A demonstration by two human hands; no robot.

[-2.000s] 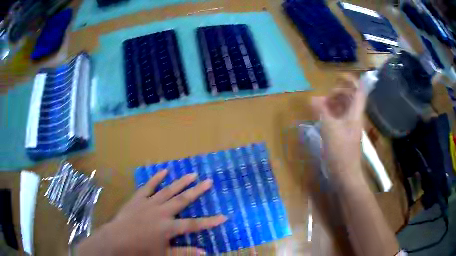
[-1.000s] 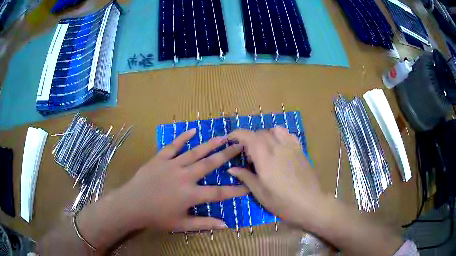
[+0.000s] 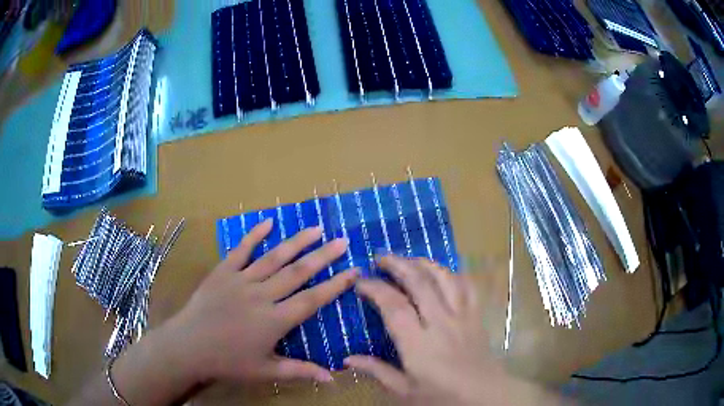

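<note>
A bright blue solar cell string (image 3: 317, 214) lies flat on the brown tabletop in front of me, with silver lines across it and wire ends sticking out at its far and near edges. My left hand (image 3: 270, 297) rests flat on its left half with fingers spread. My right hand (image 3: 437, 317) is over its lower right part, fingers bent and slightly blurred, its fingertips close to my left fingers. I cannot make out anything held in it. The right hand hides the string's lower right corner.
Bus ribbon bundles lie left (image 3: 119, 270) and right (image 3: 552, 230), with white strips (image 3: 44, 305) beside them. A finished stack (image 3: 99, 131) and dark cell stacks (image 3: 266, 59) sit on teal sheets (image 3: 484, 67). A white bottle (image 3: 603, 99) and grey round unit (image 3: 651, 127) stand right.
My right hand came from beside the right ribbon bundle onto the string, then moved down toward its near edge. My left hand stays spread on the string. The camera view has shifted.
</note>
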